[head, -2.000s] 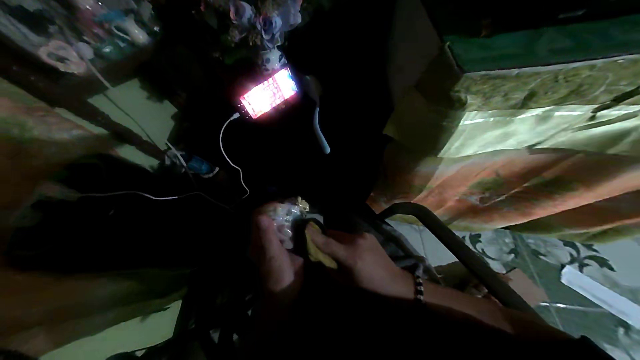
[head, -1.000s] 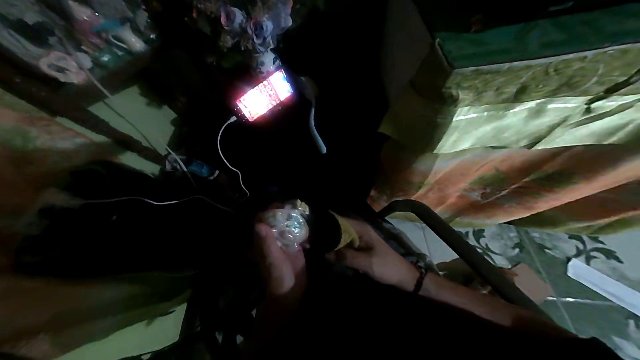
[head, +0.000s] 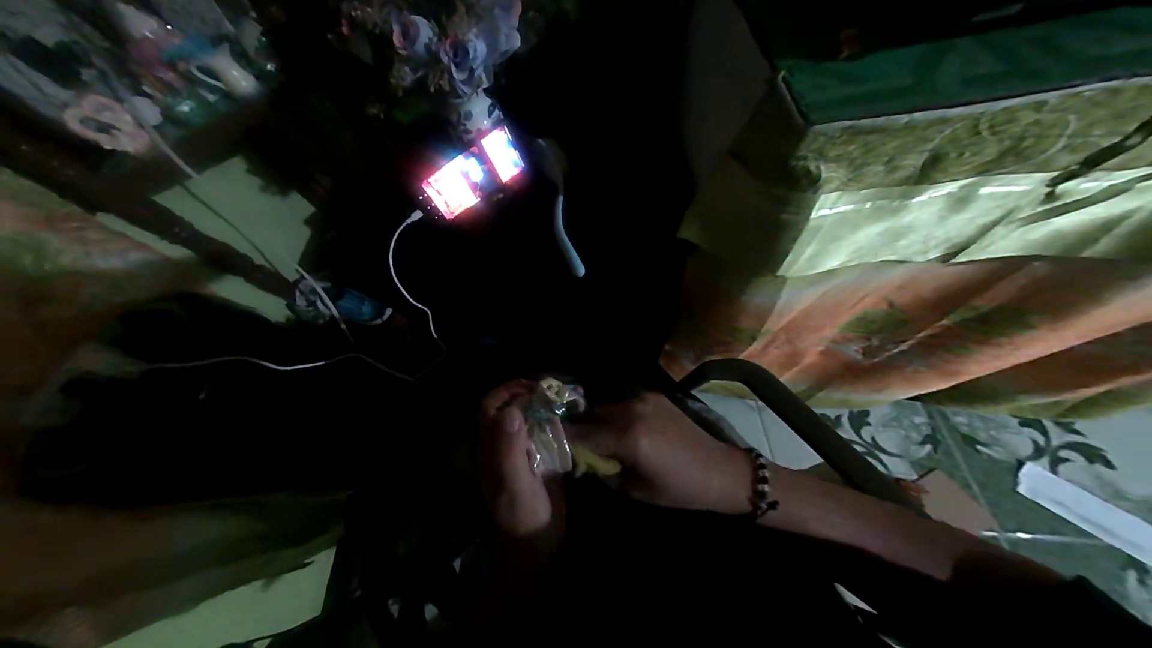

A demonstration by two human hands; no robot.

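Low in the middle of the head view, my left hand (head: 520, 472) holds a small shiny object in clear plastic (head: 551, 430), its thumb lying along the near side. Just to the right, my right hand (head: 652, 450), with a beaded bracelet (head: 763, 481) on the wrist, is curled close against the plastic. A yellow piece (head: 594, 461), perhaps cloth or a handle, pokes out beneath its fingers. Deep shadow hides most of the fingertips and whatever lies between the hands.
Beyond the hands lies a lit phone (head: 454, 187) with a white cable (head: 393, 261), near artificial flowers (head: 463, 54) in a patterned vase (head: 477, 115). A pale curved rod (head: 567, 238) is beside it. At right are a curved chair armrest (head: 792, 409) and a patterned curtain (head: 945, 333).
The right hand has moved in against the plastic-wrapped object; a second ago it was a little apart, with a dark gap between. The phone's screen shows a different picture.
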